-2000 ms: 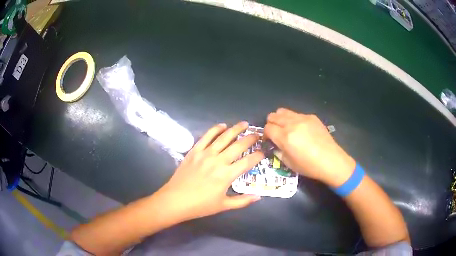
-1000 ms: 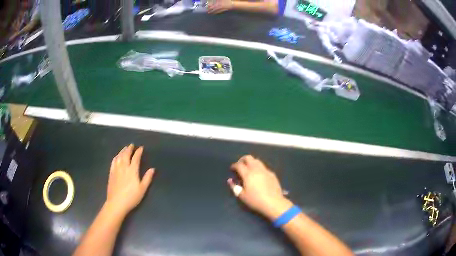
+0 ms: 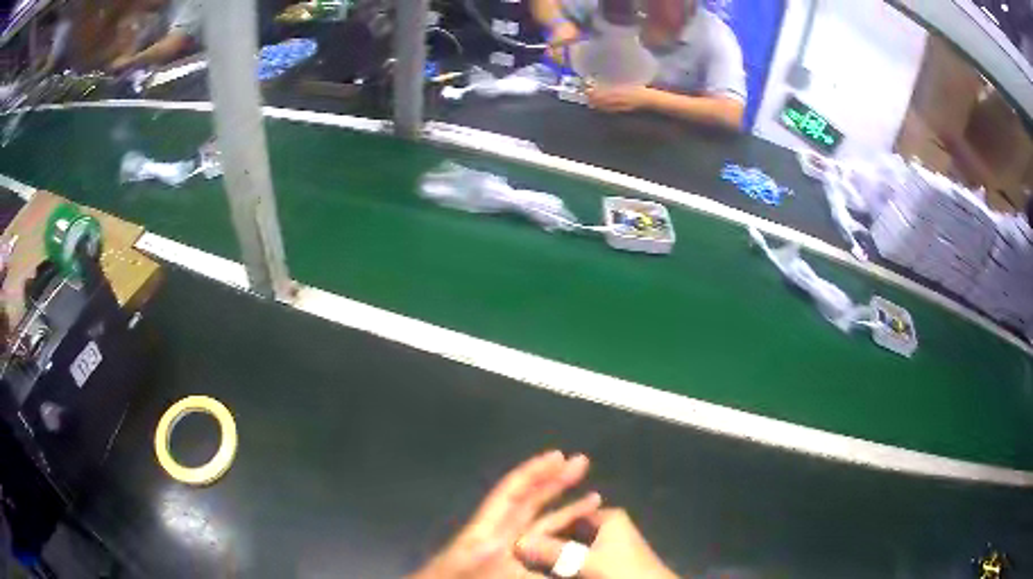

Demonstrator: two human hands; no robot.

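Note:
My left hand (image 3: 504, 529) is at the bottom centre, cut off by the lower edge, with its fingers stretched out. My right hand (image 3: 621, 549) meets it there, also cut off at the wrist. A white finger wrap (image 3: 570, 559) shows between the hands, on a right-hand finger. The hands overlap, and I cannot tell whether the right holds anything. Beyond them, on the green conveyor, lie an open white socket housing (image 3: 639, 225) joined to a bagged cord (image 3: 498, 198), and another open housing (image 3: 893, 326) with a bagged cord (image 3: 810, 281).
A cream-yellow tape roll (image 3: 196, 441) lies on the dark bench at left, near a black machine (image 3: 91, 368). A pale conveyor rail (image 3: 544, 390) crosses beyond my hands, with a metal post (image 3: 244, 158). Brass pieces (image 3: 991, 565) lie at lower right. Another person (image 3: 680, 68) works across the conveyor.
The view has tilted up from the bench. The housing and bagged cord from the bench are no longer under my hands. My hands, apart a second ago, have come together.

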